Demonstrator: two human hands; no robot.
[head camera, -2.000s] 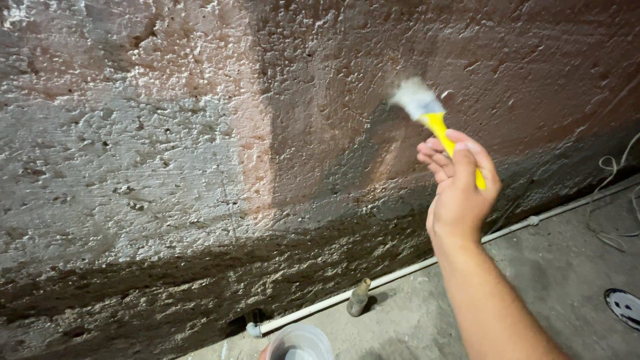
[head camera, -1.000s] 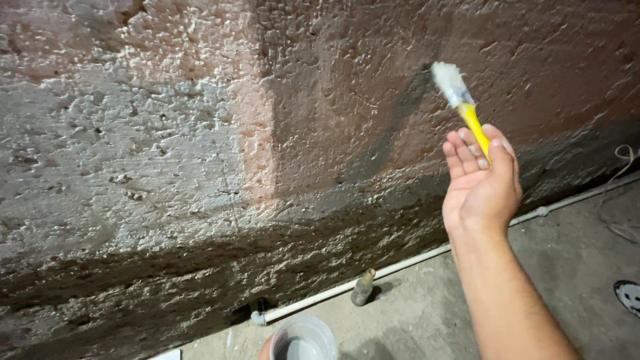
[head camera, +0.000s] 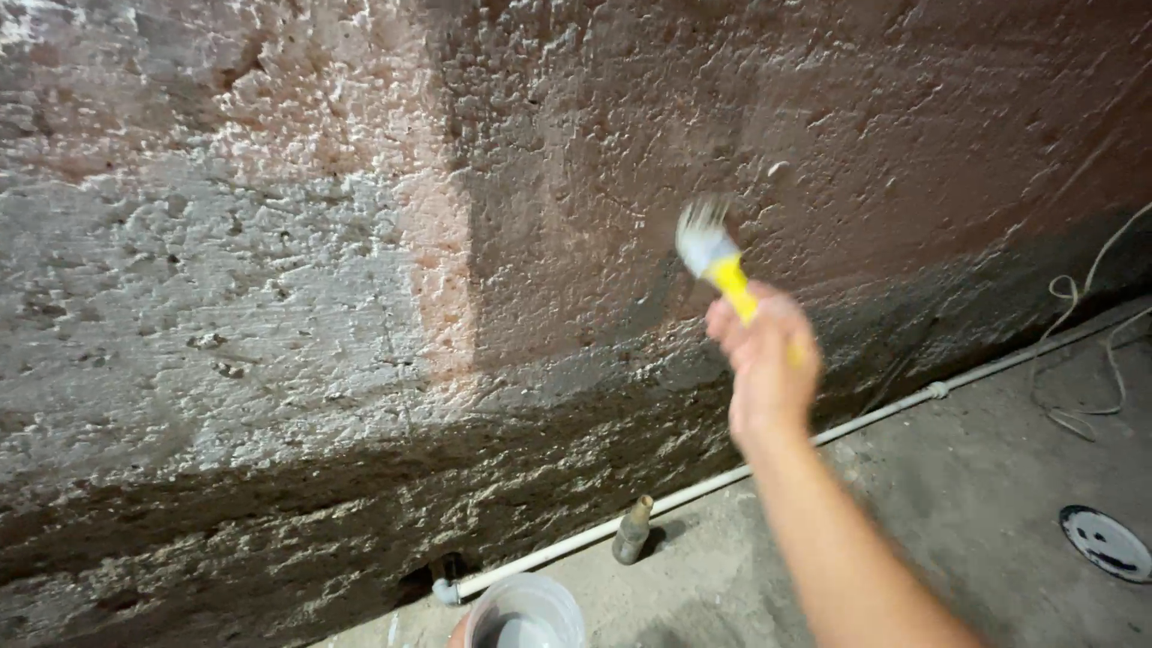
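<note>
My right hand (head camera: 769, 360) grips the yellow handle of a paintbrush (head camera: 733, 279), whose pale, blurred bristles point up and left at the rough wall (head camera: 576, 234). Whether the bristles touch the wall cannot be told. At the bottom edge, a bit of my left hand (head camera: 457, 634) shows against the side of a clear plastic tub (head camera: 567, 612) with greyish-white liquid inside; most of that hand is out of view. The wall is pinkish brown on the right and whitish on the left, with a dark, rough band along its foot.
A white pipe (head camera: 684, 495) runs along the base of the wall to an elbow (head camera: 445, 591). A short, dirty pipe stub or bottle-like piece (head camera: 633, 531) stands on the concrete floor (head camera: 720, 576). At right are a loose cable (head camera: 1071, 414) and a round, stained lid (head camera: 1105, 543).
Since one second ago my right hand and the brush have moved left and down across the wall. The tub stays at the bottom edge.
</note>
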